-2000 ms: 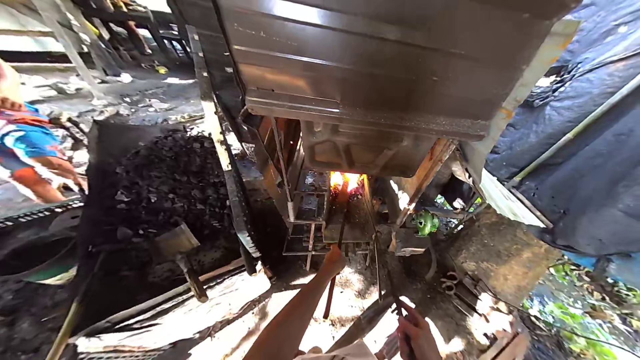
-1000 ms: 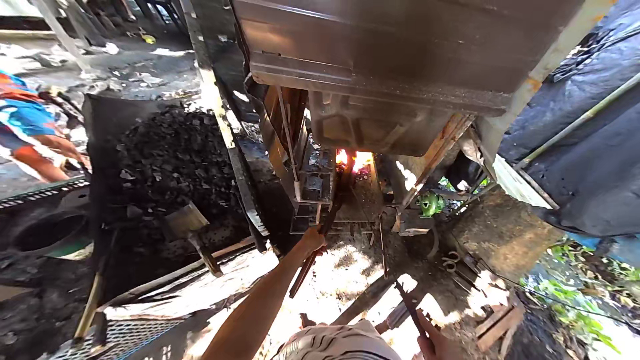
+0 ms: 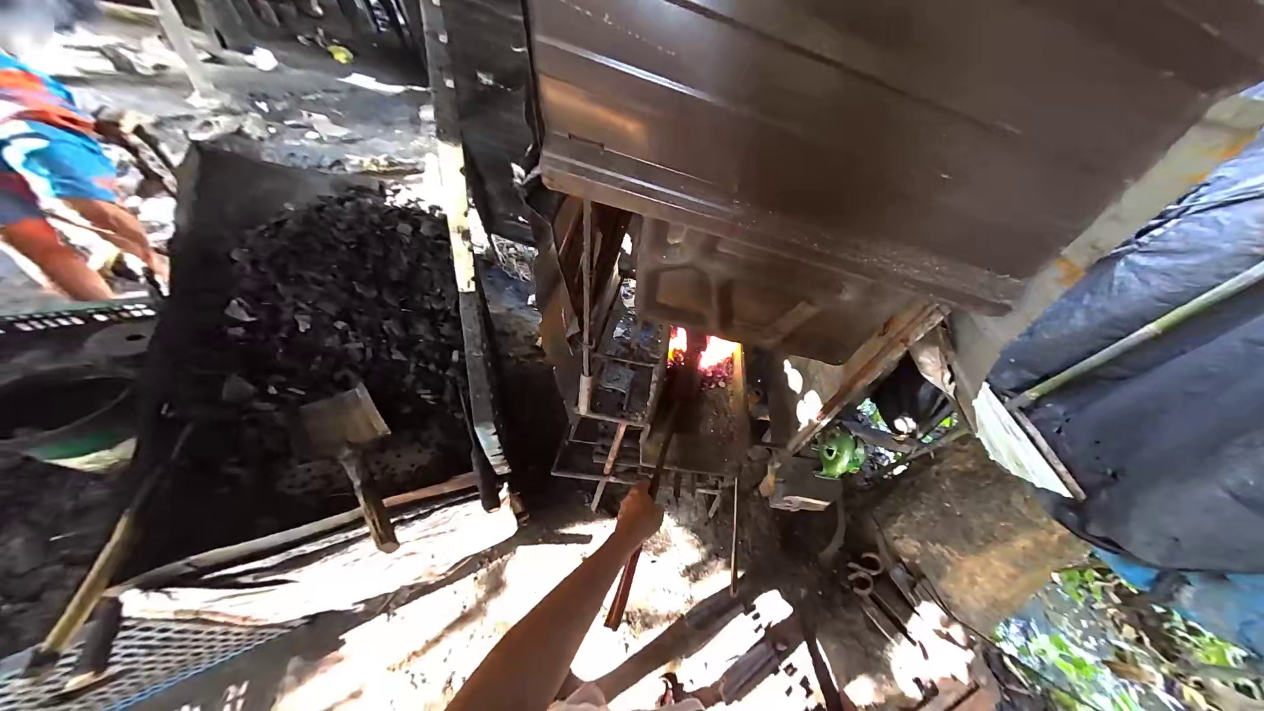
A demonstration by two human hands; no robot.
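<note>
My left hand [image 3: 640, 512] is closed around a long dark rod [image 3: 664, 464]. The rod's lower end slants down below my fist, and its upper part runs up into a small forge under a brown sheet-metal hood [image 3: 790, 148]. Red and orange coals [image 3: 718, 357] glow in the forge opening, around the rod's dark far part. What sits on the far end cannot be made out. My right hand is not in view. A dark narrow bar [image 3: 820, 667] shows at the bottom edge, right of my left forearm.
Charcoal [image 3: 346, 286] fills a dark bin at left, with a short-handled shovel [image 3: 346, 425] at its near edge. At right are a green rounded metal part [image 3: 839, 452], tongs [image 3: 866, 575] and a large brown block [image 3: 973, 523]. Another person [image 3: 59, 168] is bent over at upper left.
My right hand, seen at the bottom with a dark bar in both earlier frames, has left the view. My left hand stays on the rod.
</note>
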